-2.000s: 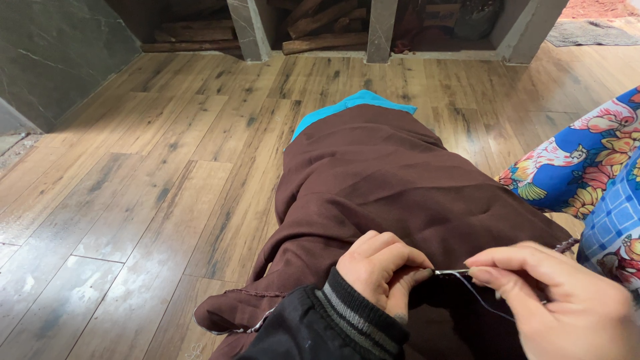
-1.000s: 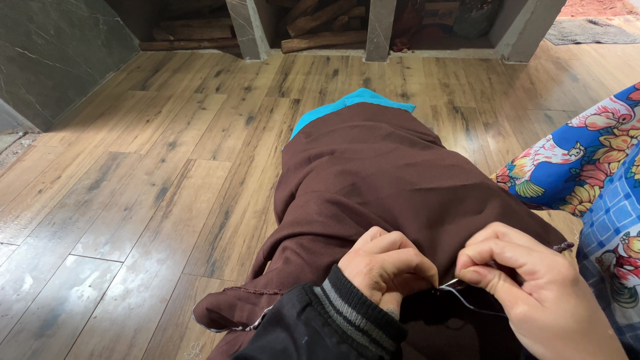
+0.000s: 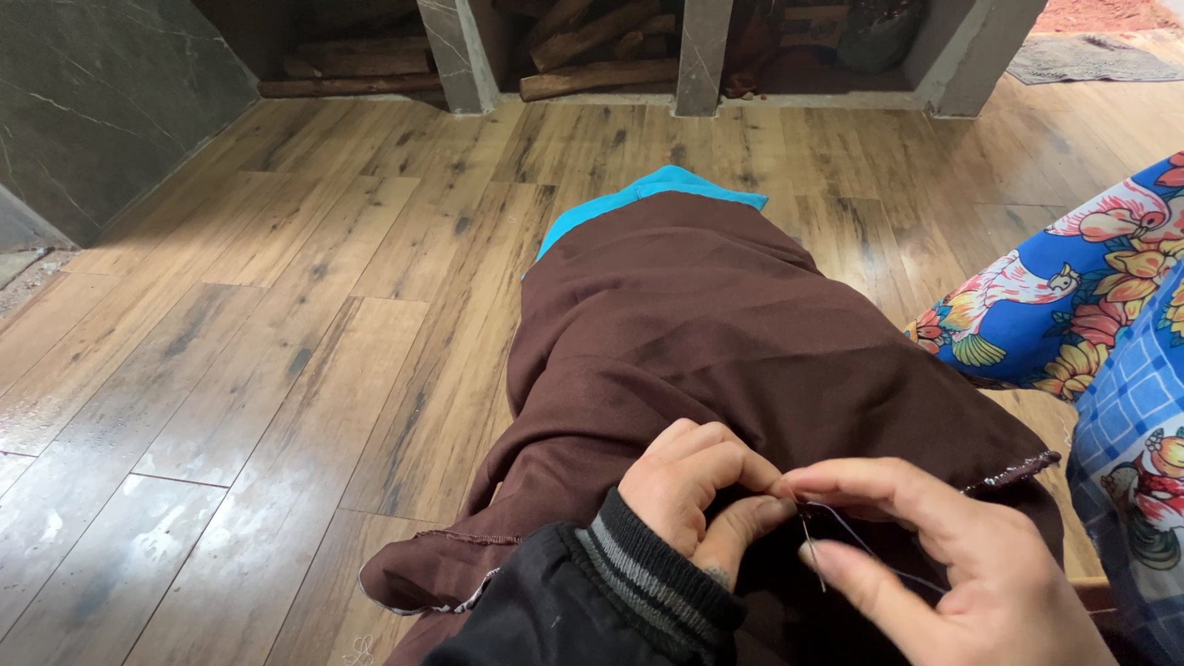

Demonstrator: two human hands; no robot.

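Note:
Brown cloth [image 3: 684, 314] with a turquoise edge [image 3: 647, 190] lies spread in front of me. Over its near part, my left hand [image 3: 703, 495] has thumb and forefinger pinched together beside a sewing needle [image 3: 813, 553]; what lies between the fingertips is too small to tell. The needle points down, and a pale violet thread [image 3: 865, 541] runs from near its top toward my right palm. My right hand [image 3: 934, 546] has its forefinger against the left fingertips and its thumb beside the needle. Whether it grips the needle is not plain.
Patterned blue fabric [image 3: 1008, 296] with birds and flowers hangs at the right. Firewood [image 3: 601, 79] lies in grey stone-sided compartments [image 3: 706, 55] beyond the wood-look floor [image 3: 351, 259]. A grey mat [image 3: 1091, 60] lies at the top right, and loose thread [image 3: 359, 650] at the bottom left.
The needle lay nearly level between my hands two seconds ago and now points down. My right thumb and forefinger, close together one second ago, are now spread apart.

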